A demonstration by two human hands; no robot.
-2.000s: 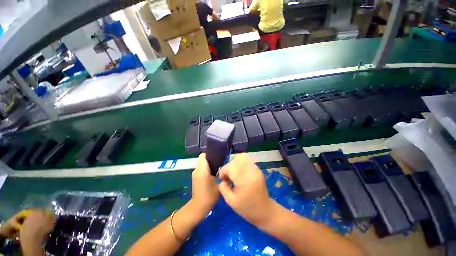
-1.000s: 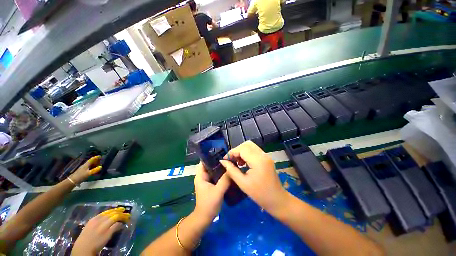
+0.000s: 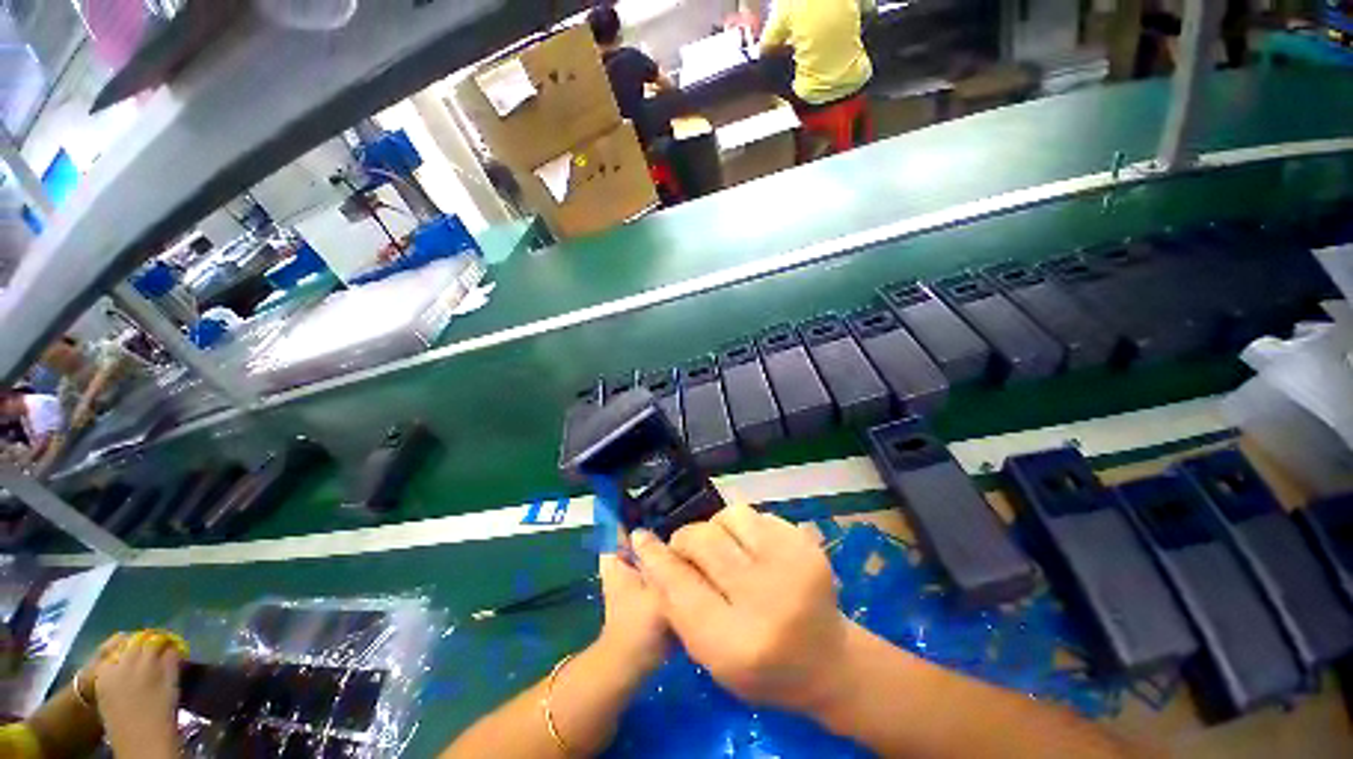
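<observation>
A dark device housing (image 3: 671, 482) is held up in front of me, its window end pointing up and away. My left hand (image 3: 631, 608) is around its lower part, partly hidden behind my right hand. My right hand (image 3: 757, 601) lies over the housing's near side, fingers bent. A strip of blue film (image 3: 608, 512) stands at the housing's left edge, by my fingertips; which fingers pinch it cannot be told. A heap of blue film (image 3: 698, 727) lies under my forearms.
Housings stand in a row (image 3: 787, 386) beyond the pale rail (image 3: 490, 522). More housings (image 3: 1091, 556) lie at right on cardboard. Tweezers (image 3: 534, 601) lie left of my wrist. A neighbour's hands (image 3: 137, 682) are beside black panels in clear plastic (image 3: 319, 667).
The housing's window end has tilted over, and a blue strip now shows at its left edge. My right hand has closed in over the housing. The neighbour's hands have drawn back left.
</observation>
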